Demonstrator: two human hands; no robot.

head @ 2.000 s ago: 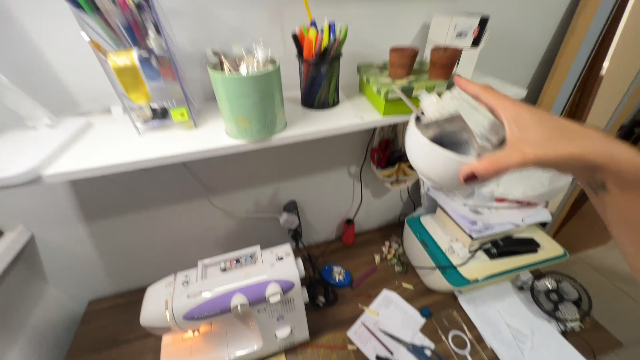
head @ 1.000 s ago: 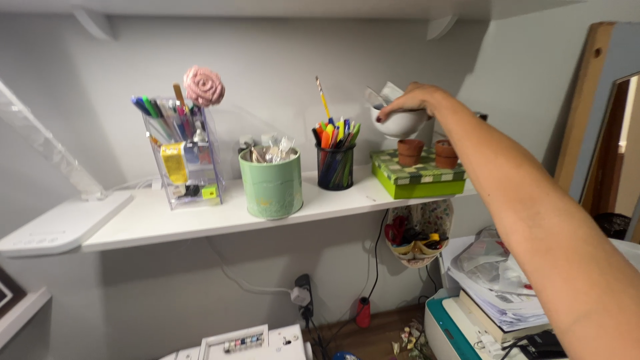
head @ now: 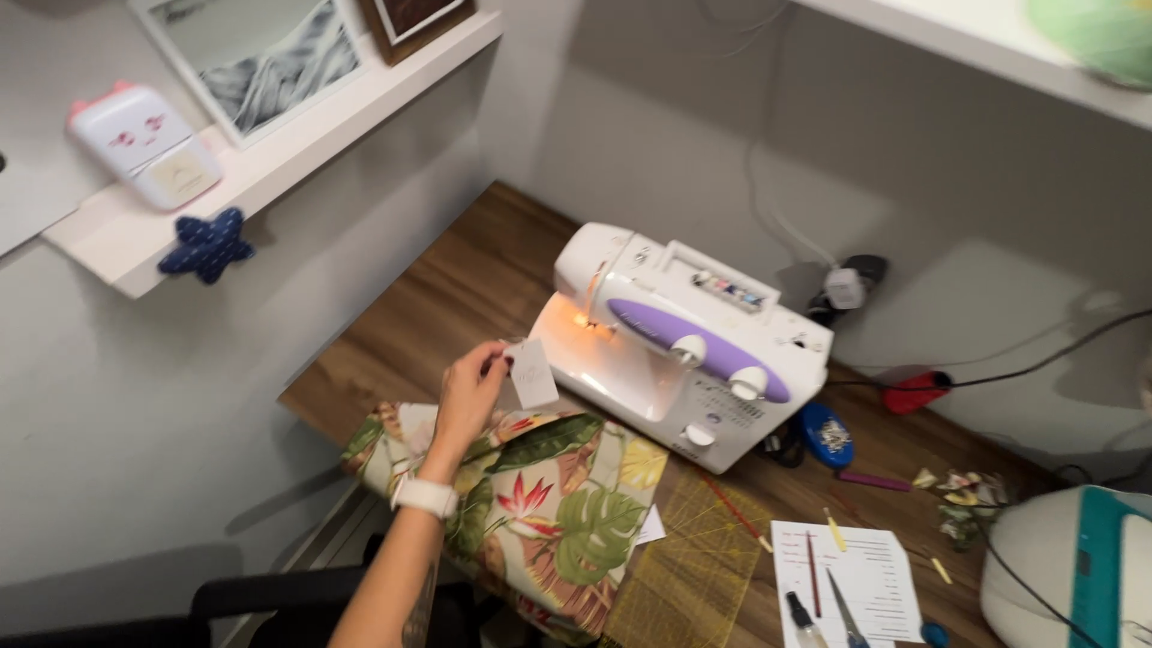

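My left hand (head: pixel 472 387), with a white band on its wrist, holds a small white card (head: pixel 534 373) between thumb and fingers. The card is beside the bed of a white and purple sewing machine (head: pixel 697 346), whose lamp is lit. Below the hand, fabric with a tropical leaf print (head: pixel 558 508) lies over the front of the wooden desk (head: pixel 432 306). A yellow transparent ruler (head: pixel 697 562) lies to the right of the fabric. My right hand is out of view.
Scissors (head: pixel 844 603) and a small bottle (head: pixel 804 621) lie on a written sheet (head: pixel 877 562). A blue pin dish (head: pixel 826 434) is right of the machine. A wall shelf (head: pixel 297 153) holds frames; a blue fabric star (head: pixel 209 245) hangs at its edge. A black chair (head: pixel 288 598) is below.
The view has swung left and down. My right hand, earlier on a white bowl above the shelf with the pots, has left the view. My left hand with the card has come into view.
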